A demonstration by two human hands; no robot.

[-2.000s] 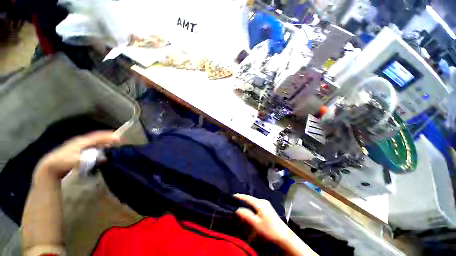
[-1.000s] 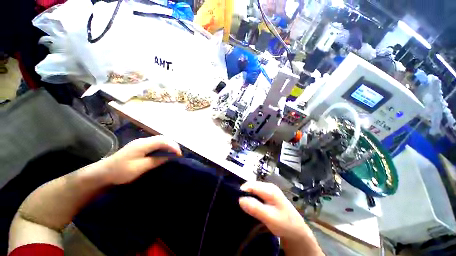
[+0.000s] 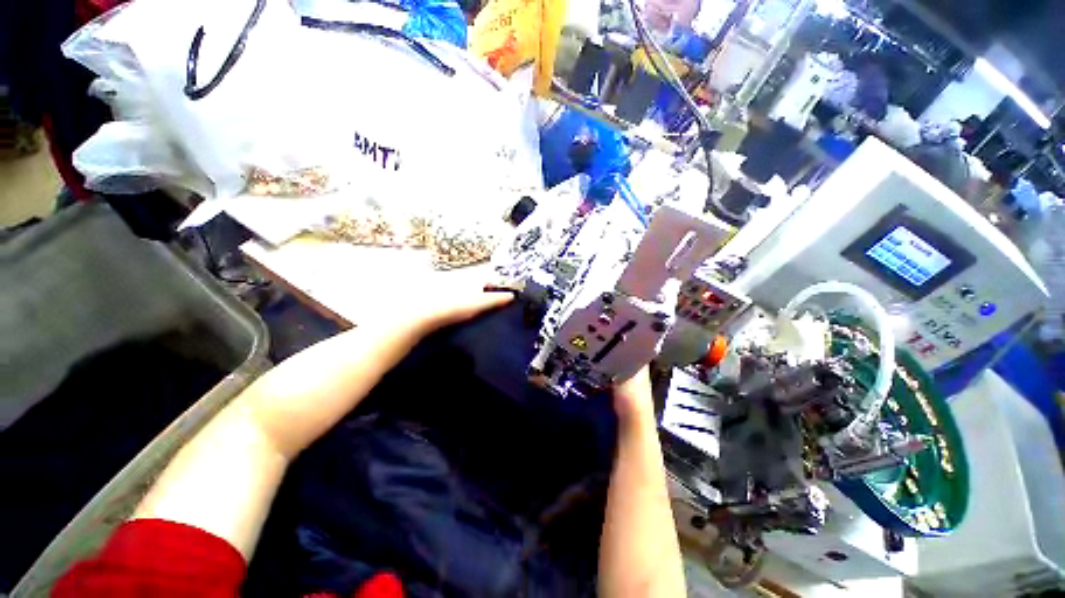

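A dark navy garment (image 3: pixel 467 409) lies over the front table edge and reaches under the sewing machine head (image 3: pixel 613 333). My left hand (image 3: pixel 461 306) lies on the garment's far left edge, beside the head, its fingertips partly hidden. My right hand (image 3: pixel 633 391) is at the garment's right side, just behind and right of the head. The head covers most of its fingers, so its grip does not show.
A large white plastic bag (image 3: pixel 315 105) with button heaps stands at the back left. The green bowl feeder (image 3: pixel 952 467) and metal feeding mechanism (image 3: pixel 759 432) are on the right, with the control box (image 3: pixel 864 210) behind. A grey bin (image 3: pixel 239 339) with dark cloth stands left.
Both hands have moved forward from near my body to the machine, carrying the garment. Its edge now lies under the head. The grey bin's contents show more.
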